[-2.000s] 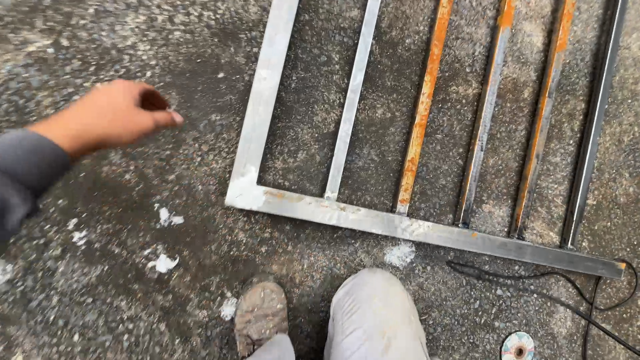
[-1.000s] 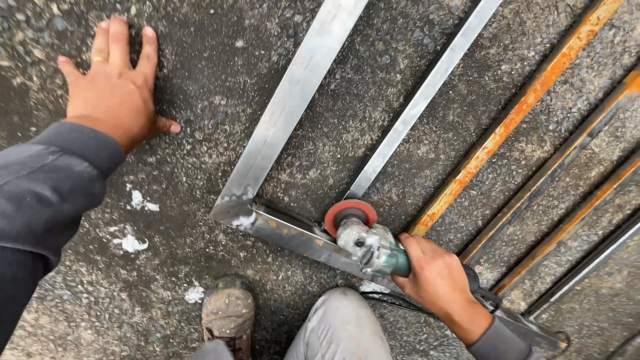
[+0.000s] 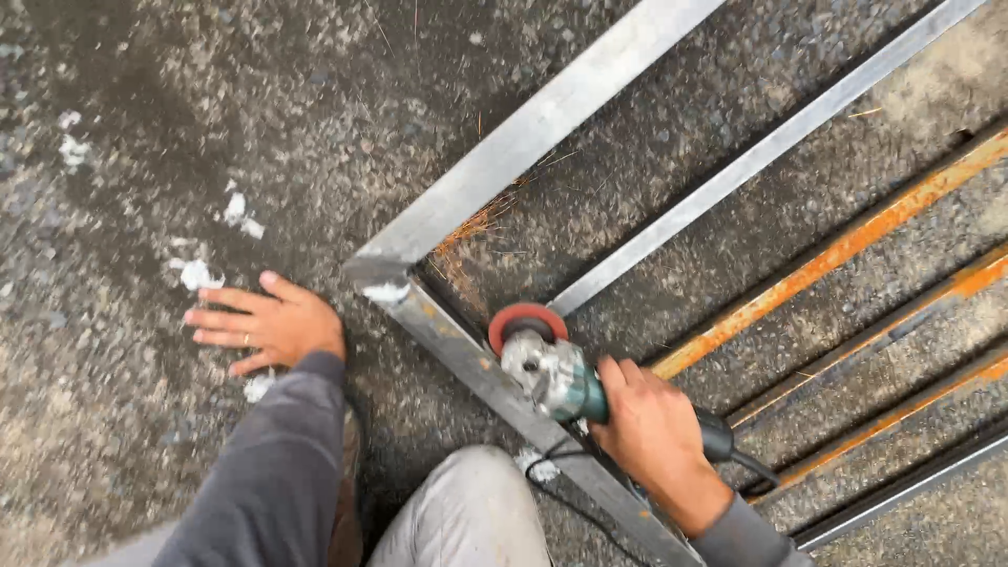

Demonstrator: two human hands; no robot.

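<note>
My right hand [image 3: 654,421] is closed around the teal body of an angle grinder [image 3: 555,378] with a red disc [image 3: 526,324]. The disc is at the inner side of the steel frame's bottom rail [image 3: 480,374], close to where a thin grey bar [image 3: 709,181] meets it. Orange sparks [image 3: 480,228] fly toward the inside corner by the wide grey side bar [image 3: 535,134]. My left hand [image 3: 276,323], a ring on one finger, is spread with its palm down on the ground, left of the frame's corner, and holds nothing.
Several rusty bars [image 3: 835,256] run up and right from the rail. A black power cord [image 3: 587,516] crosses the rail near my knee [image 3: 472,504]. White flakes [image 3: 197,274] lie on the rough ground at the left. My shoe [image 3: 346,488] is partly hidden by the left sleeve.
Two seconds ago the grinder and my right hand were out of view; a second ago they showed at the rail. Sparks now appear. My left hand has moved down, nearer my foot.
</note>
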